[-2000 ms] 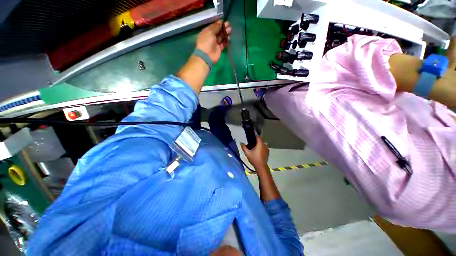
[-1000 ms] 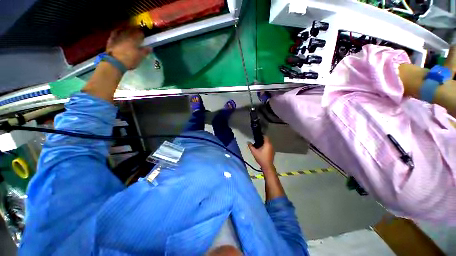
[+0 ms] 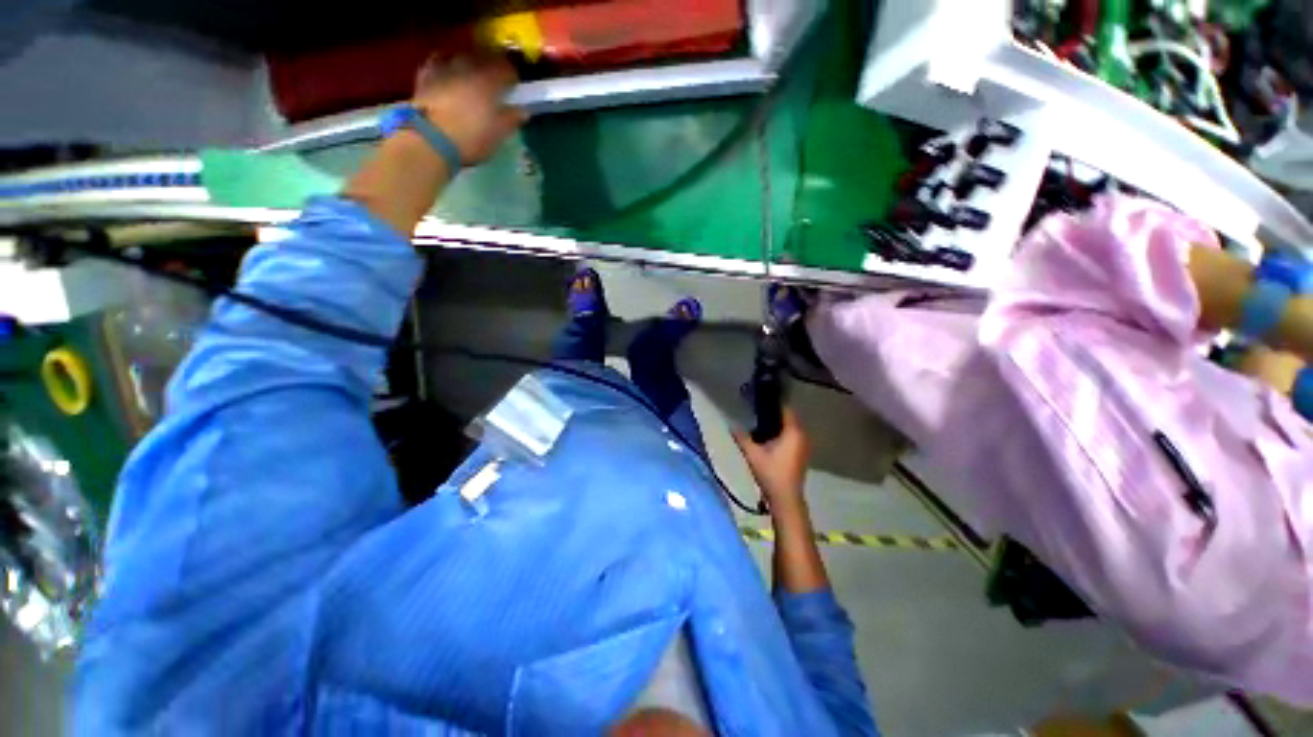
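Observation:
My right hand (image 3: 779, 458) grips the black electric screwdriver (image 3: 768, 377), held upright below the bench edge. Its long thin driver bit (image 3: 768, 187) runs up across the green bench toward the corner of the cabinet's white edge (image 3: 648, 87). The bit's tip cannot be made out. My left hand (image 3: 467, 104), blue band on the wrist, is blurred at the white edge, in front of the red part (image 3: 648, 32) with its yellow centre. Its fingers are partly curled, and whether it holds anything cannot be told.
A coworker in pink overalls (image 3: 922, 374) stands close on the right, hands at a white unit with black connectors (image 3: 950, 202). The black power cord (image 3: 310, 320) crosses my left sleeve. A yellow tape roll (image 3: 65, 380) lies at the far left. Yellow-black floor tape (image 3: 864, 540) shows below.
My left hand has left the bit's upper end and moved left to the red part. The view has shifted, so the bench and cabinet sit further right. My right hand still holds the screwdriver.

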